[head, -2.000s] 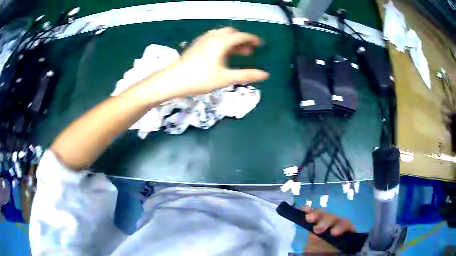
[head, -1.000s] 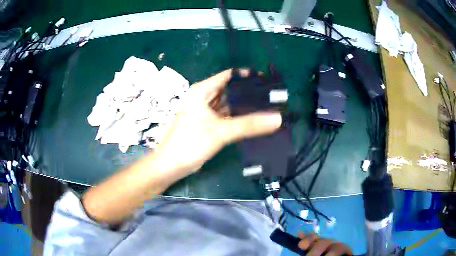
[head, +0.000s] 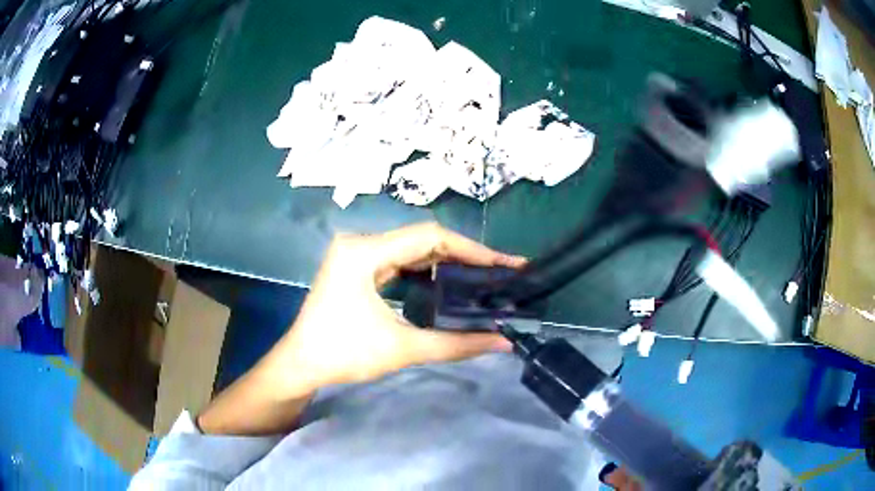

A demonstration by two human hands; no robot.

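Note:
My left hand (head: 369, 316) grips a black controller box (head: 470, 297) by its sides, near the bench's front edge, with its cable end facing right. Black leads with red parts run from that end up to the right, to a large white connector (head: 753, 149), blurred close to the camera. The sealant gun (head: 633, 427) comes from the lower right, its thin dark nozzle tip at the box's cable end. Whether it touches, I cannot tell. Of my right hand (head: 622, 478) only a small part shows below the gun, at the bottom edge; its fingers and the gun's handle are mostly hidden.
Crumpled white rags (head: 413, 115) with black stains lie on the green bench mat (head: 240, 216). Piled black boxes (head: 106, 105) lie at left. More leads with small white connectors (head: 686, 371) hang over the front edge at right. Cardboard (head: 854, 278) is at far right, an open carton (head: 192, 336) below left.
My left hand has brought the box down and left, turning its cable end to the right. The gun has swung from upright to slanting, its nozzle now at the box. The view has shifted.

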